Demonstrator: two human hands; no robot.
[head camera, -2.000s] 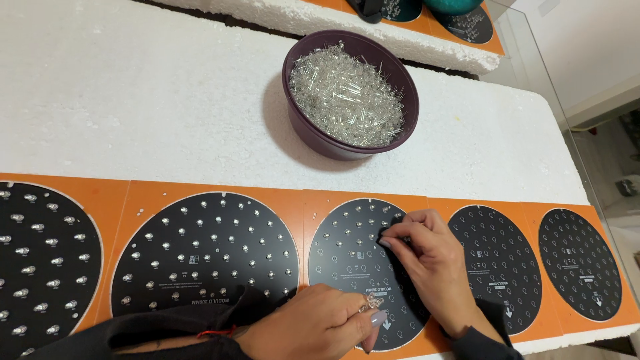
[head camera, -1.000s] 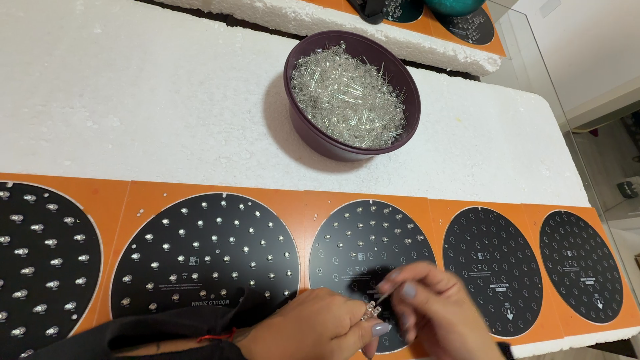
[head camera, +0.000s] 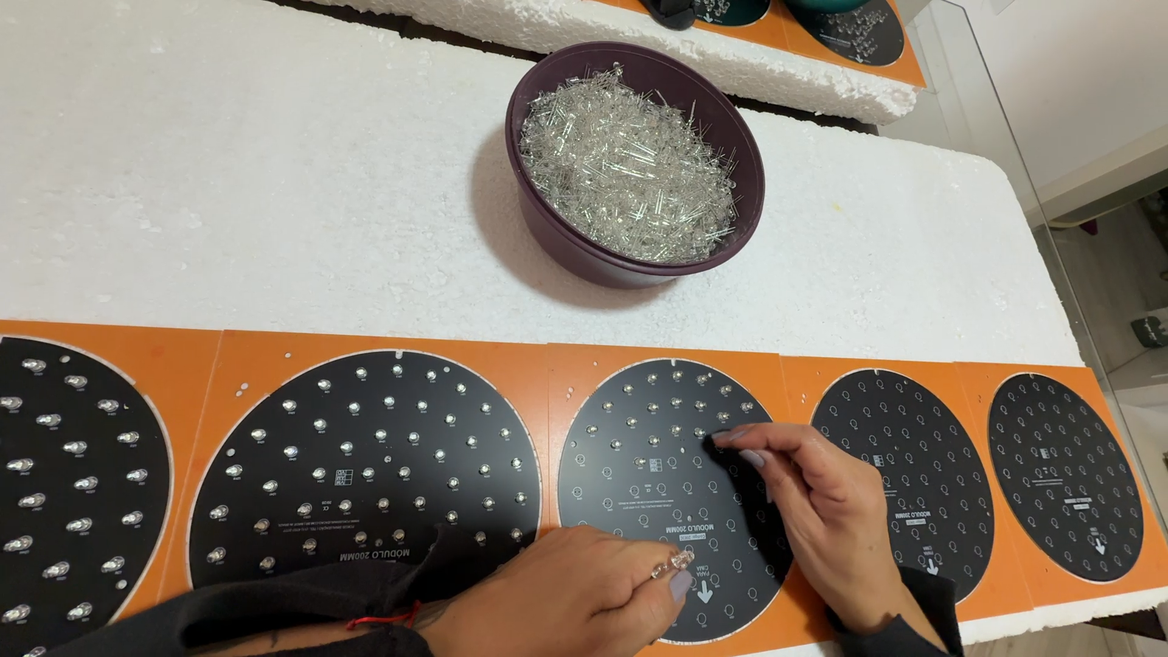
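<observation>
Clear LEDs (head camera: 673, 564) are pinched between the thumb and fingers of my left hand (head camera: 566, 593), above the lower part of the middle round black circuit board (head camera: 620, 502). My right hand (head camera: 812, 511) is over the right side of that board, thumb and index finger close together near its partly filled rows; whether an LED is between the fingertips is hidden. LEDs stand in the upper part of this board, while printed outlines show lower down. A dark purple plastic bowl (head camera: 584, 251) heaped with loose clear LEDs (head camera: 630, 164) stands behind the boards.
To the left are two round boards (head camera: 365, 529) (head camera: 55, 520) dotted with LEDs. On the right, two boards (head camera: 912, 456) (head camera: 1063, 493) show only printed outlines. All sit in orange panels on a white foam slab (head camera: 274, 182). Another foam block (head camera: 821, 82) lies behind.
One second ago my right hand was beside the LEDs in my left hand; it is now farther up over the middle board. My left hand still holds its LEDs.
</observation>
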